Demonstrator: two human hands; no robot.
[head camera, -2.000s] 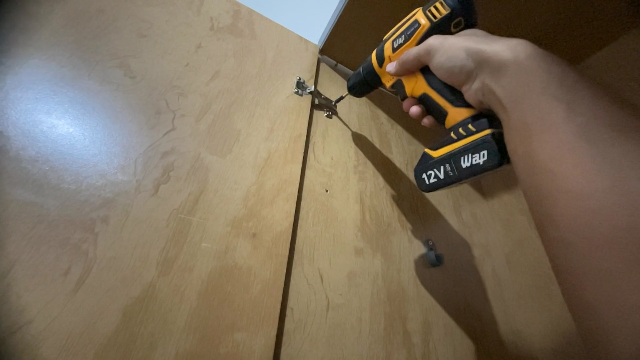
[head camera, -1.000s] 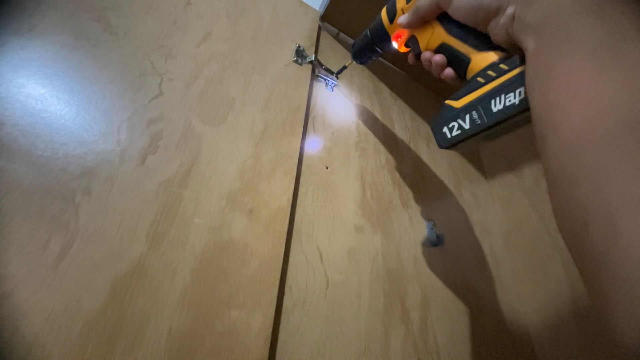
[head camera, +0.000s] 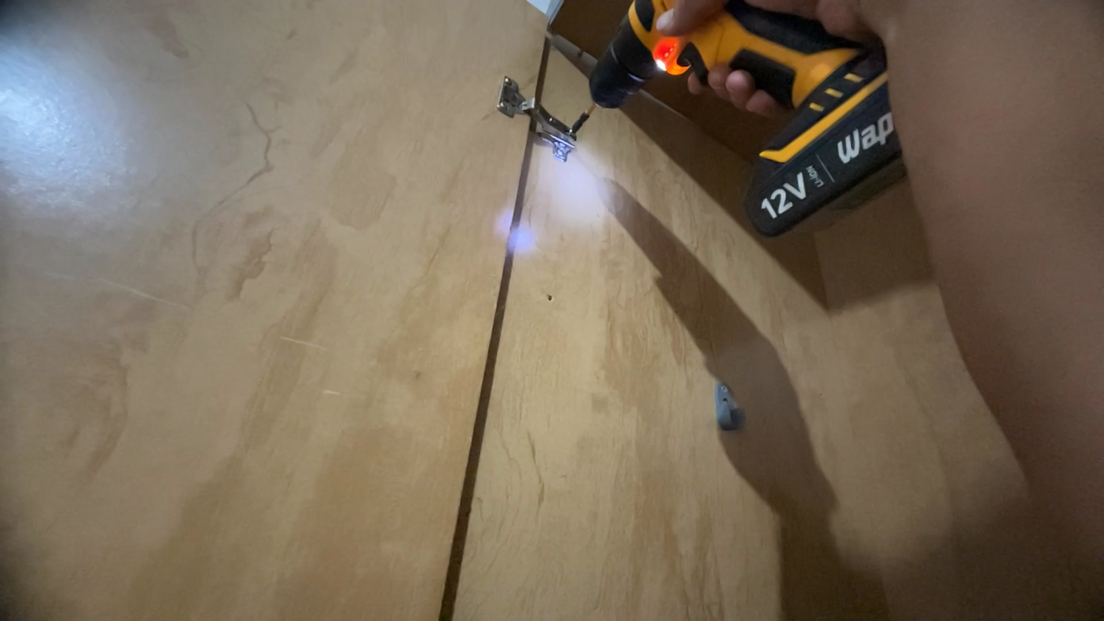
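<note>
At the upper right, my right hand (head camera: 759, 52) is closed around the grip of a yellow and black Wap 12V cordless drill (head camera: 828, 129). Its lamp is lit and throws light on the wood below. The driver bit (head camera: 584, 119) points down and left, its tip at the metal cabinet hinge (head camera: 552, 125). That hinge spans the dark gap between the wooden door panel (head camera: 285, 345) on the left and the cabinet side panel (head camera: 604, 414) on the right. Whether the tip sits in a screw is too small to tell. My left hand is out of view.
A small grey shelf support (head camera: 726, 407) sticks out from the side panel, in the shadow of the drill and arm. A small hole (head camera: 549, 297) lies below the hinge. The cabinet's top panel (head camera: 690, 129) runs behind the drill.
The drill's lamp, unlit two seconds ago, has come on and lights the hinge area. The bit stays near the hinge in all frames. The view has shifted somewhat.
</note>
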